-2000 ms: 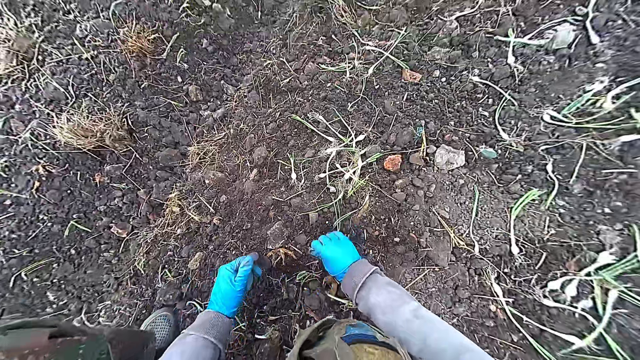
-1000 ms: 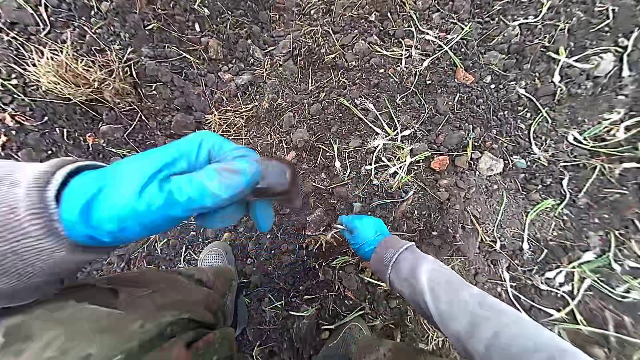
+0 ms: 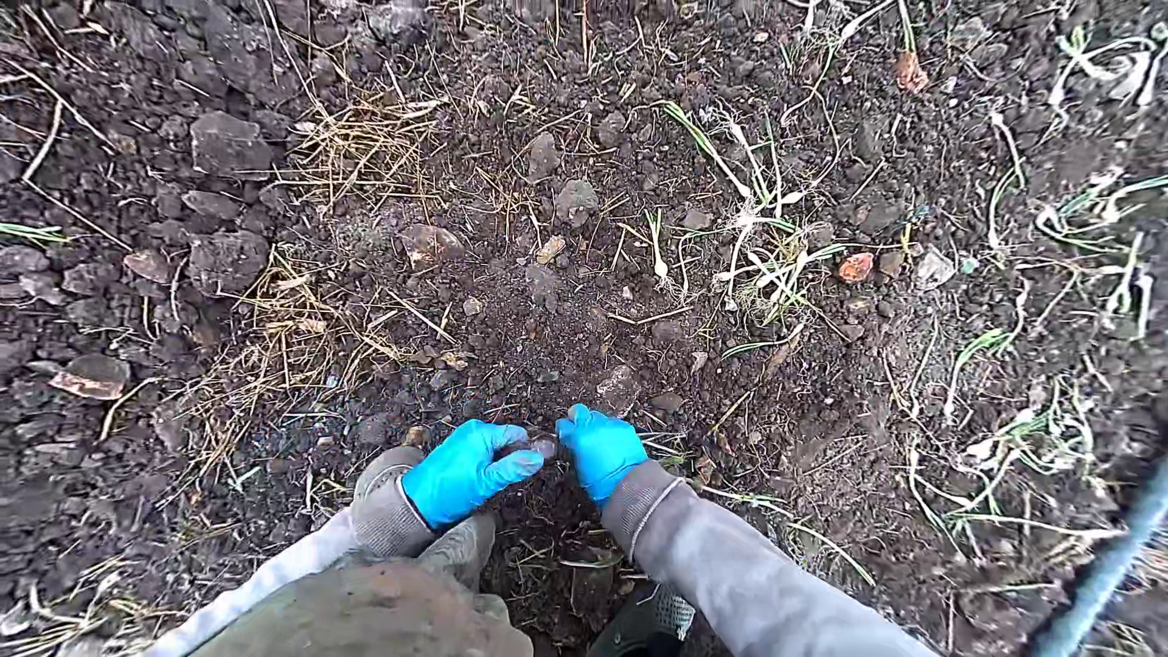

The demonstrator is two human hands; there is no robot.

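Observation:
My left hand (image 3: 470,470), in a blue glove, is low in the view with thumb and forefinger closed on a dark clod (image 3: 543,447); whether it is soil or stone I cannot tell. Just right of it, my right hand (image 3: 602,447), gloved alike, is down at the soil with its fingers curled; what lies under them is hidden. Uprooted bulb plants with white bulbs and green leaves (image 3: 762,219) lie up and to the right of my hands. A single small one (image 3: 659,255) lies left of that bunch.
Dry straw (image 3: 365,151) lies on the cloddy soil at the upper left. An orange stone (image 3: 856,267) and a pale stone (image 3: 933,269) sit right of the bunch. More bulb plants (image 3: 1031,438) are scattered at the right. A blurred bluish rod-like thing (image 3: 1109,557) crosses the lower right corner.
My left hand, raised at the left with a dark object a second ago, has come down to the soil beside my right hand. The view has shifted.

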